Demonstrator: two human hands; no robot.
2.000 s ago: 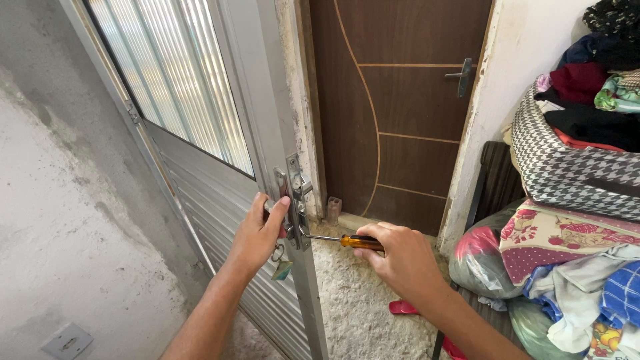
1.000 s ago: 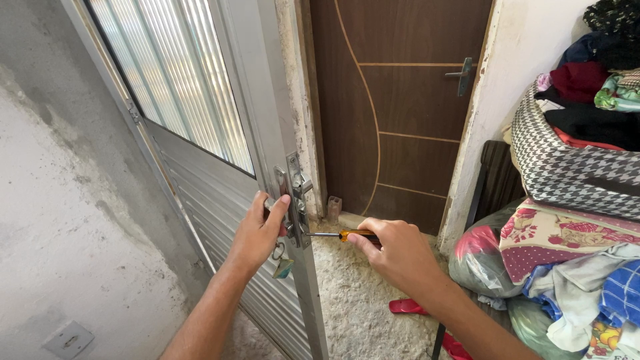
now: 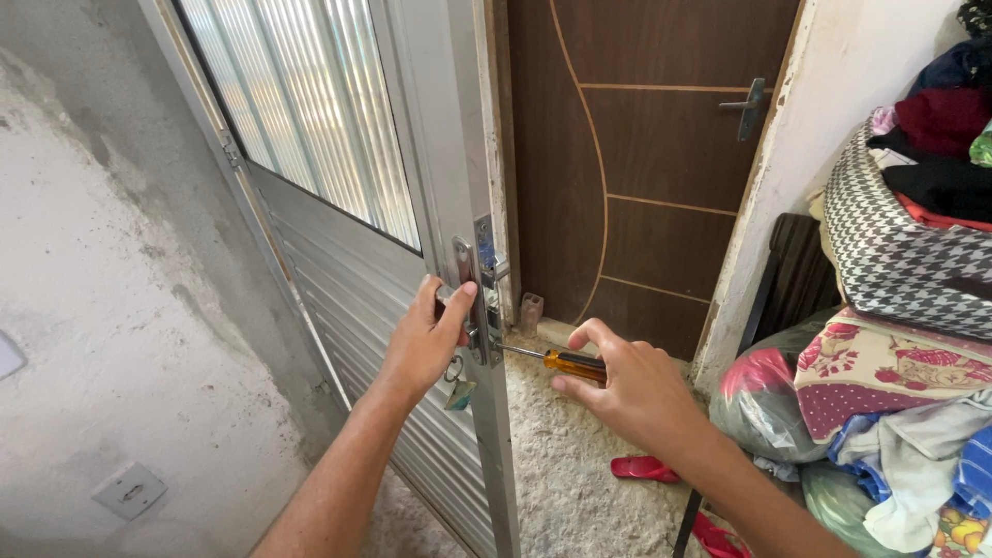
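A grey metal door with a ribbed glass pane stands ajar before me. My left hand grips the lock's handle and plate on the door's face, thumb on the plate. Below it, a key ring with a tag hangs from the lock. On the door's edge is the lock's faceplate. A screwdriver with an amber and black handle points left, its tip at the lower end of the faceplate. My right hand is around the handle's end, thumb and index finger spread; the palm side is hidden.
Behind is a brown wooden door with a metal handle. On the right, clothes lie heaped on a houndstooth-patterned bag above stuffed plastic bags. Red flip-flops lie on the rough floor. A wall with a socket is at left.
The fingers of my right hand have loosened and spread on the screwdriver's handle, where they were wrapped closer before. My left hand stays on the lock.
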